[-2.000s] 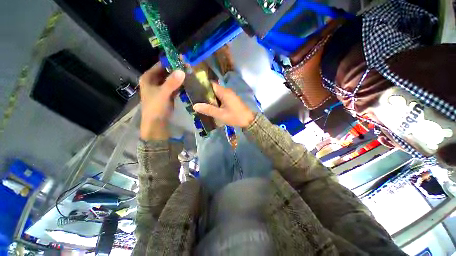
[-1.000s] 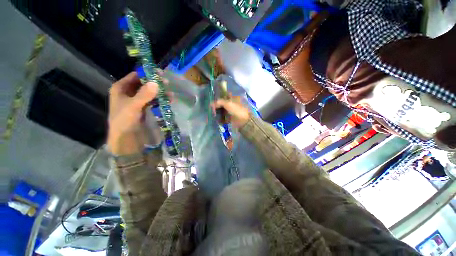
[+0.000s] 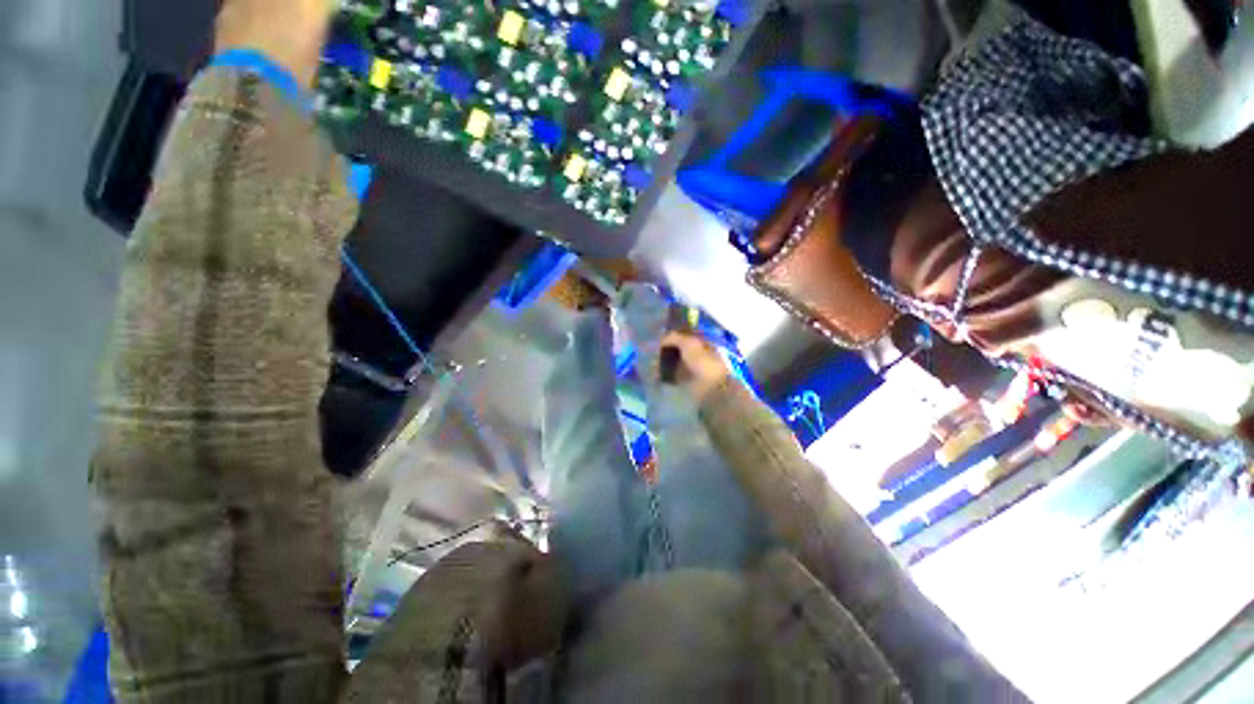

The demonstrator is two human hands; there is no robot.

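Observation:
Several green circuit boards [image 3: 530,83], component side up with blue, yellow and silvery parts, lie on a dark grey sheet or tray [image 3: 461,179] at the top. My left hand [image 3: 275,25] reaches up at the top left, beside the boards, with a blue band at the wrist. The picture's edge cuts it off, so its fingers and anything in them are hidden. My right hand [image 3: 699,363] is low in front of my lap, small and blurred, closed on a small dark block [image 3: 671,362].
A black tray [image 3: 426,261] stands below the boards, partly behind my left sleeve. Blue frames [image 3: 784,138] are at the upper right. A person in a checked, brown garment [image 3: 1025,165] is close on the right. Another black box [image 3: 117,151] is at the far left.
My left hand has moved up and out past the top edge; the board it held is no longer seen in it. The board layer now fills the top middle. My right hand still holds the dark block.

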